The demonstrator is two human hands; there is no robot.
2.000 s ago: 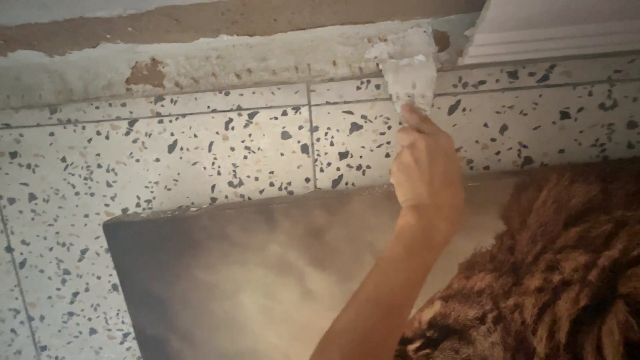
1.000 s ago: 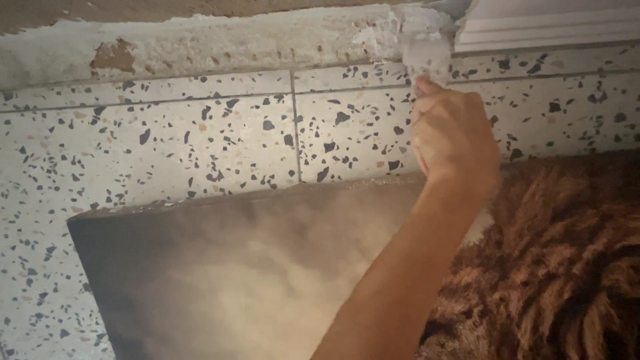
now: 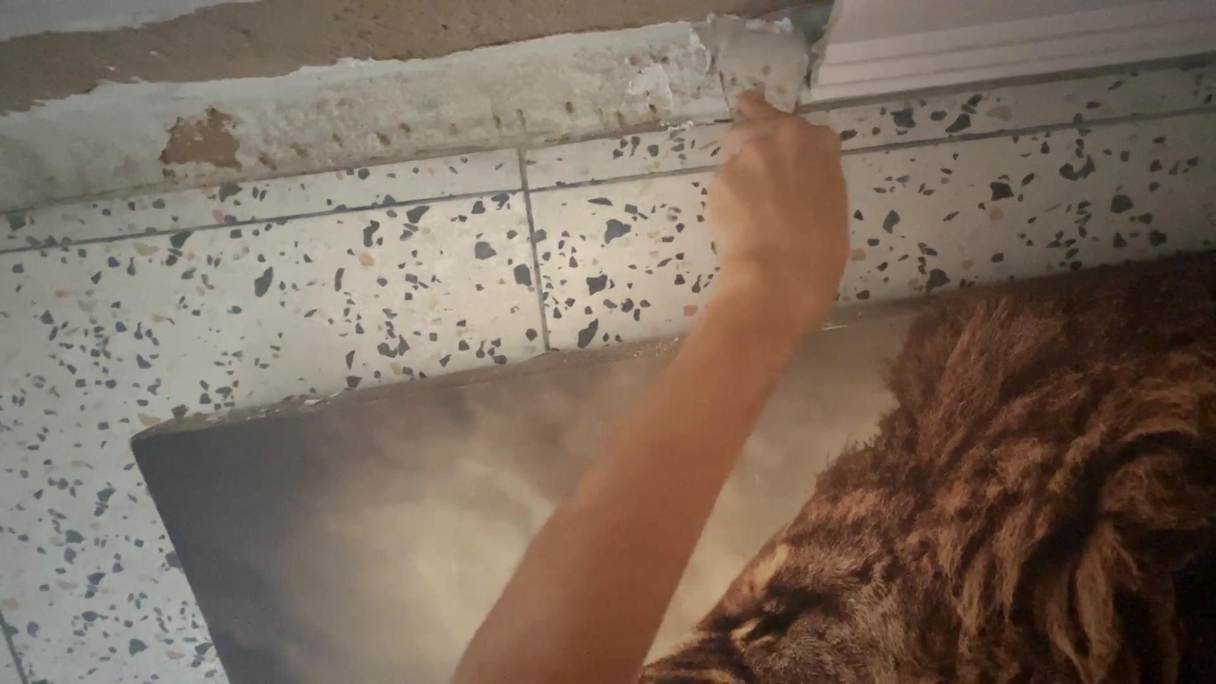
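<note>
My right hand (image 3: 779, 204) reaches up from the bottom centre, closed around a putty knife, its handle hidden in my fingers. The knife's broad blade (image 3: 760, 62), smeared with whitish filler, lies against the rough strip at the wall's base (image 3: 456, 109), just left of the end of a white moulded skirting board (image 3: 1007, 43). White filler (image 3: 651, 81) clings to the strip left of the blade. Small holes or pits dot the strip. My left hand is out of view.
Speckled terrazzo tiles (image 3: 427, 275) run along the wall. A large canvas print of a maned animal (image 3: 380, 532) lies below them, under my forearm, its upper edge dusty. A brown patch (image 3: 202, 140) of bare surface shows on the strip at left.
Since one second ago, the blade has come away a little from the heaped filler beside the skirting's end. Earlier, two seconds ago, it was farther left of the skirting.
</note>
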